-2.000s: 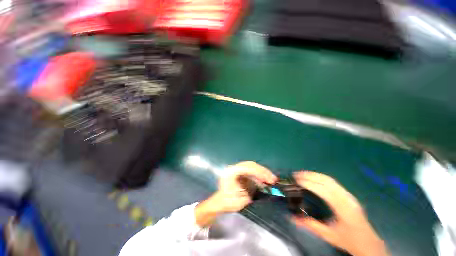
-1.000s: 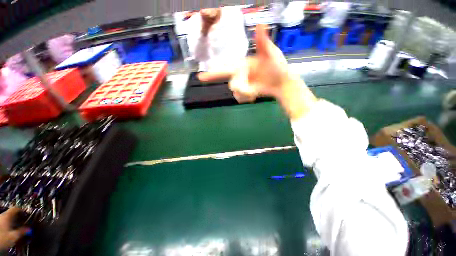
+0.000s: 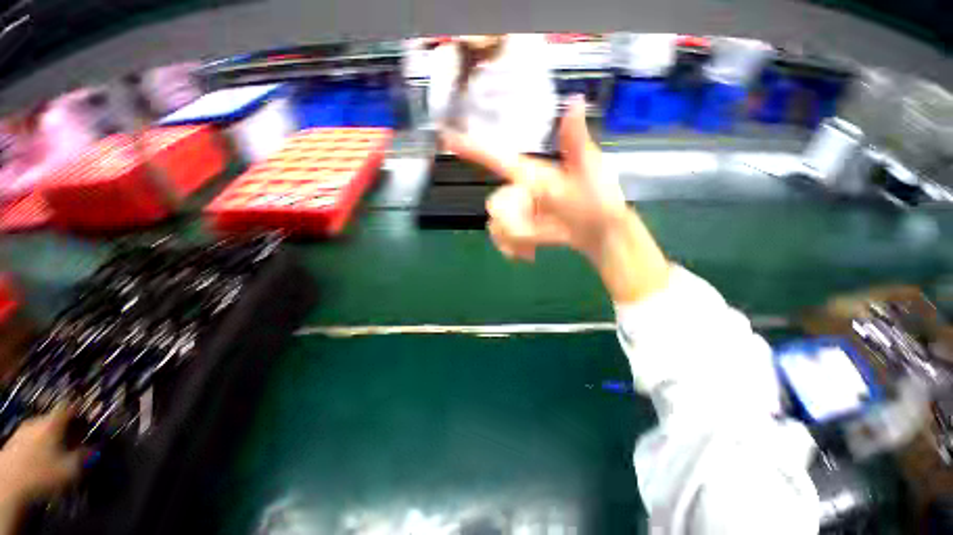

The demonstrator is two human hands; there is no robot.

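Note:
My right hand is raised over the far half of the green bench, just right of a flat black tray. Its thumb and index finger are spread, the other fingers are curled, and nothing shows in it. My left hand is blurred at the lower left edge, at the near end of the black foam tray. Rows of metal-tipped units fill that tray. A dark piece shows by the left fingertips; whether they grip it is unclear.
Red compartment tray and red boxes stand at the back left. A blue pen lies beside my right sleeve. Blue tray with white wipes, a whitish bottle and a cardboard box are at right. A white-coated person is opposite.
Two seconds ago both hands held a dark unit with teal low over the bench. They have since parted, left to the foam tray, right raised forward. Since the last frame, the view has shifted slightly.

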